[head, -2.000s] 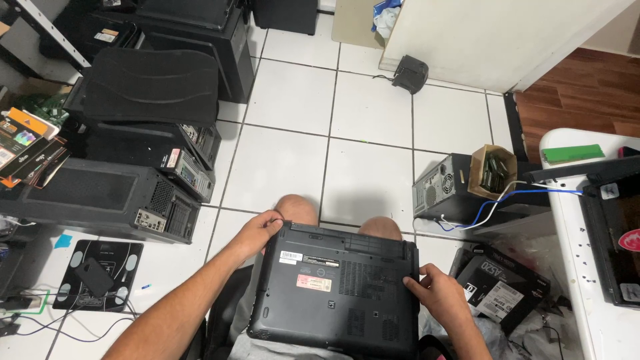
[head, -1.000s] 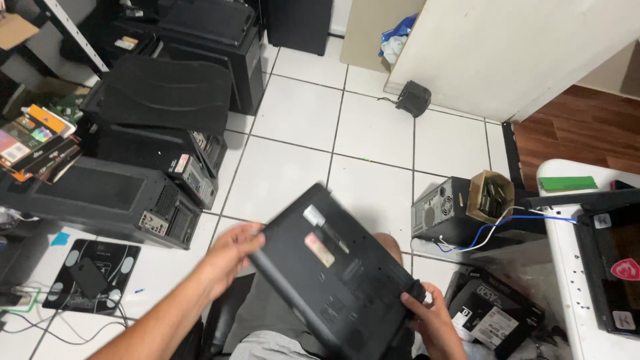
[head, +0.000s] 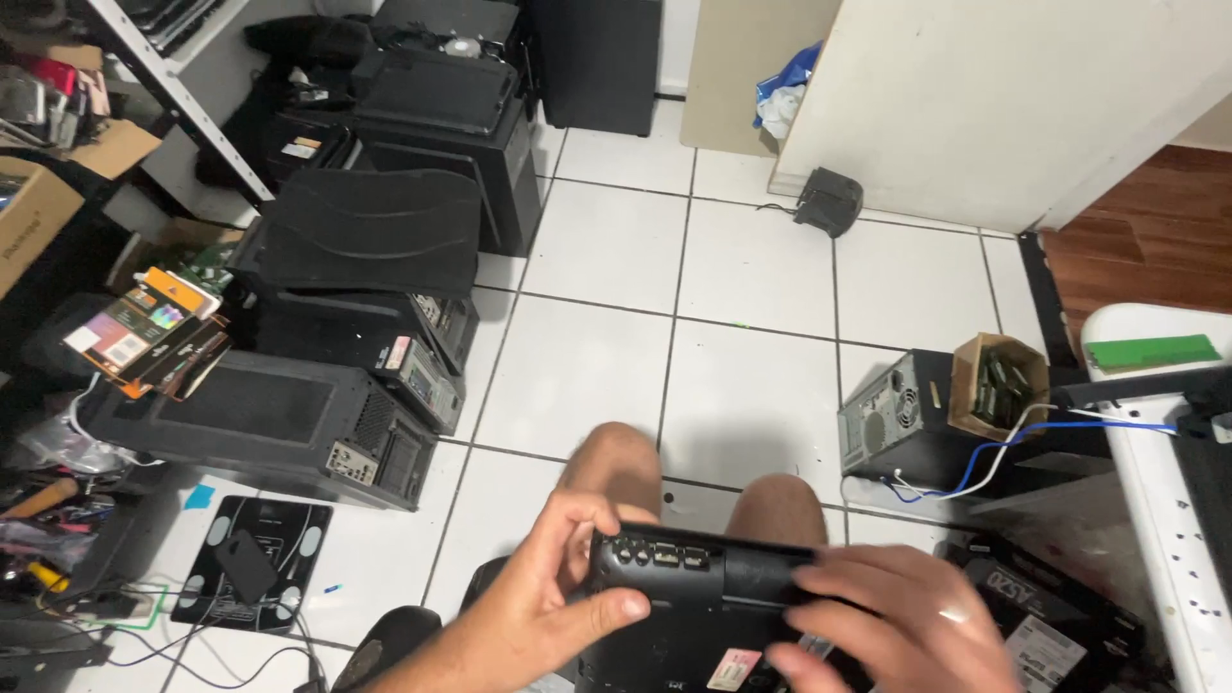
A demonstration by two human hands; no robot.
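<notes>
A black laptop [head: 688,616] is tilted over my lap, its underside with a pink-and-white sticker toward me. One edge with round jacks and rectangular ports [head: 664,554] faces up. My left hand [head: 568,587] grips the corner beside those ports, thumb on the underside and fingers behind. My right hand [head: 895,616], blurred, lies over the other side of the underside with its fingers spread near the dark strip along the edge. Whether it grips the laptop cannot be told. The lower part of the laptop is cut off by the frame.
Computer towers [head: 260,414] stand at the left beside a shelf. A glass scale [head: 252,563] lies on the tiled floor. At the right are another tower [head: 881,414], a box of parts [head: 996,385], blue and white cables, a black carton [head: 1049,616] and a white table [head: 1136,404].
The laptop has turned in my hands and tilted, so its port edge now shows. My right hand has moved from the laptop's corner onto its underside.
</notes>
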